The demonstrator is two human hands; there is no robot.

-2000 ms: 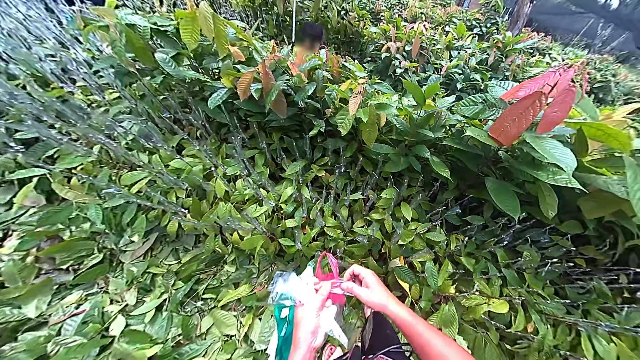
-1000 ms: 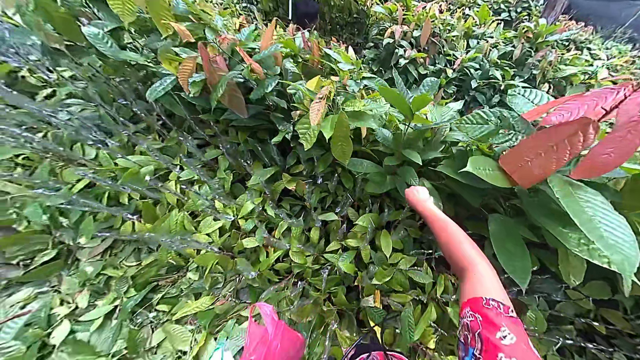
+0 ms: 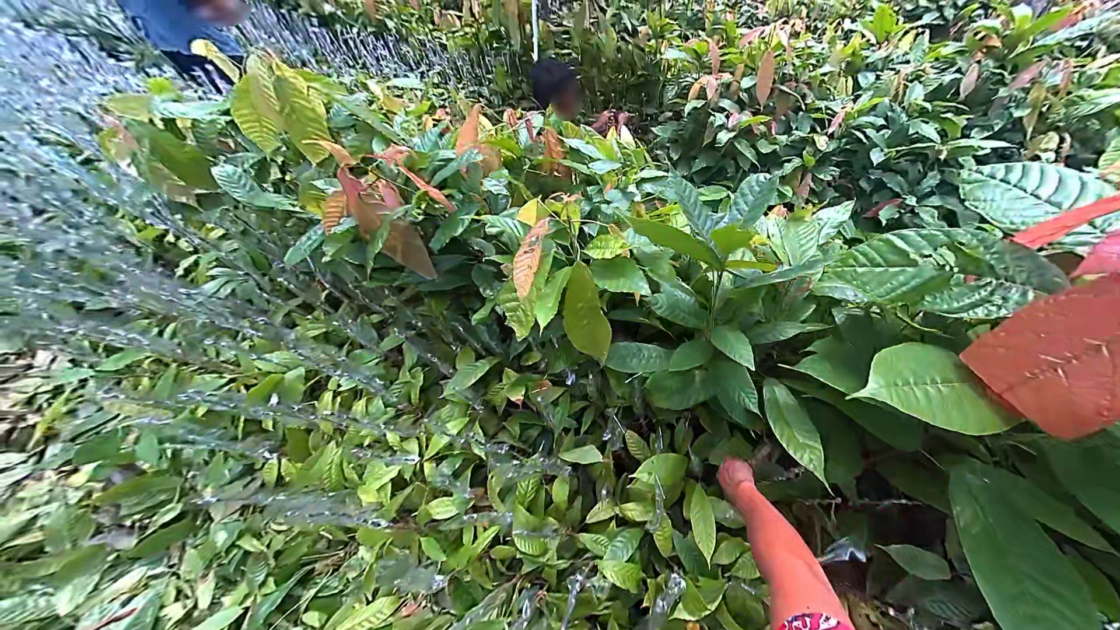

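Note:
My right hand [image 3: 735,474] reaches from the lower right into dense broad-leaved seedlings [image 3: 569,525]. Leaves hide its fingers, so what it touches or holds cannot be told. A drooping green leaf [image 3: 794,430] hangs just right of the hand, and a clump of darker green leaves [image 3: 700,359] stands above it. My left hand is outside the view.
Large red leaves [image 3: 1054,350] jut in at the right edge. Fine streaks like water spray [image 3: 262,341] cross the left side. Beyond the plants a person's head [image 3: 556,86] shows, and another person in blue [image 3: 179,31] stands at the top left.
Two seconds ago both my hands were together at a pink bag and clear plastic. My right hand has since reached out into the plants; my left hand and the bag have left the view.

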